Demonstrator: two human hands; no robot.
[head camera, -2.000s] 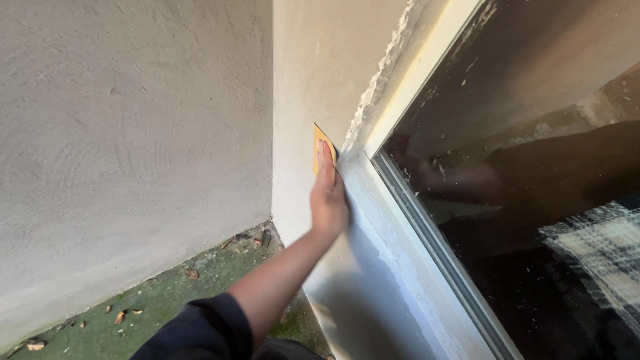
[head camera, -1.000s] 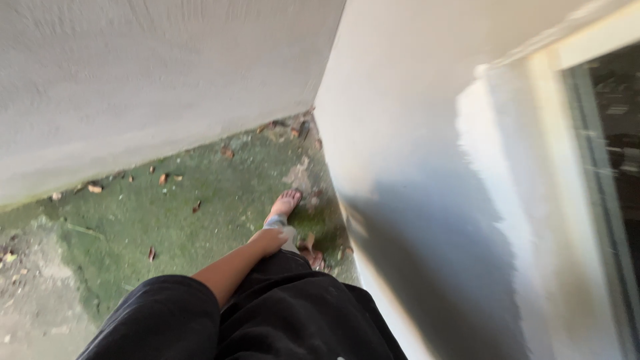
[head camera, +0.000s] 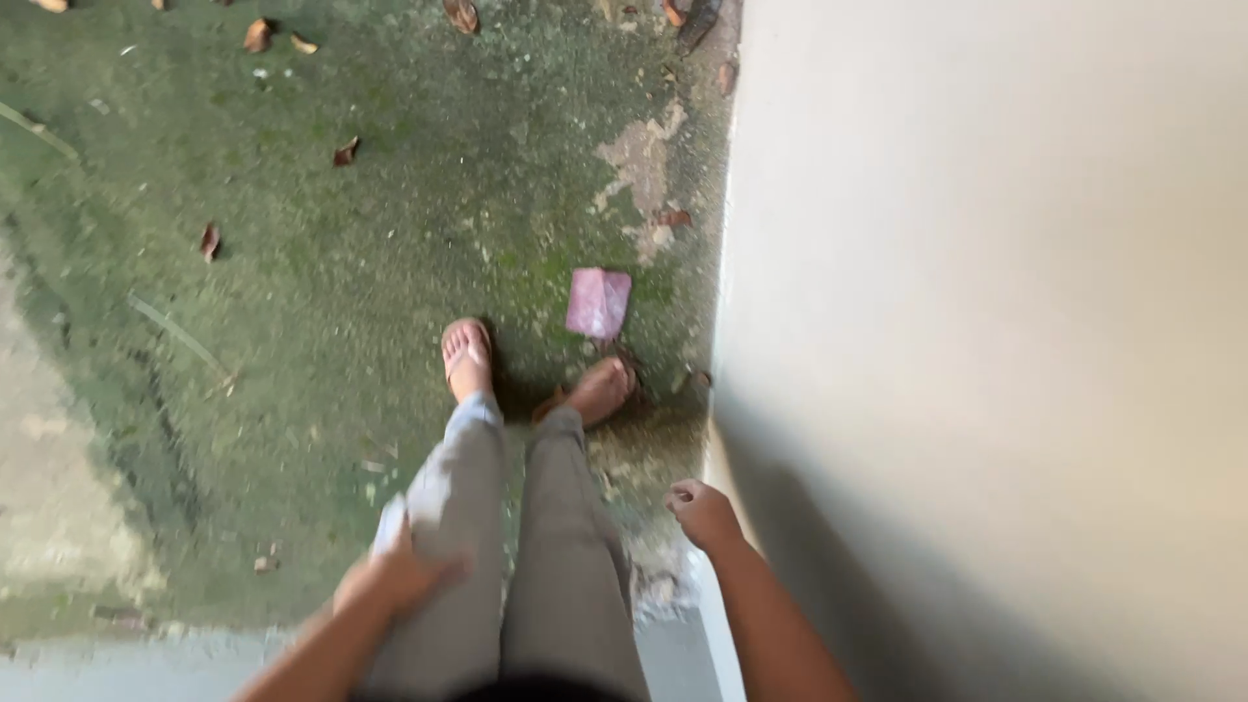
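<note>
My left hand (head camera: 400, 580) is blurred over the left leg of my grey trousers (head camera: 565, 546), with the thumb apart. A pale, bluish-white patch shows at its fingers; I cannot tell whether it is a held thing or cloth. My right hand (head camera: 704, 515) is curled beside the base of the wall, with no object visible in it. A pink, creased, roughly square sheet (head camera: 599, 303) lies on the mossy ground just beyond my right foot (head camera: 602, 390), away from both hands.
A smooth pale wall (head camera: 975, 244) rises on the right, shadowed low down. Dry leaves (head camera: 346, 152) are scattered over the green, mossy concrete floor (head camera: 390, 224). My left foot (head camera: 467, 356), in a sandal, stands left of the right one. A pale ledge (head camera: 127, 668) crosses the lower left.
The view has swung down from the wall and window to the floor. A hand pressed a yellow sheet to the wall two seconds ago; now both hands are low and that sheet is out of sight.
</note>
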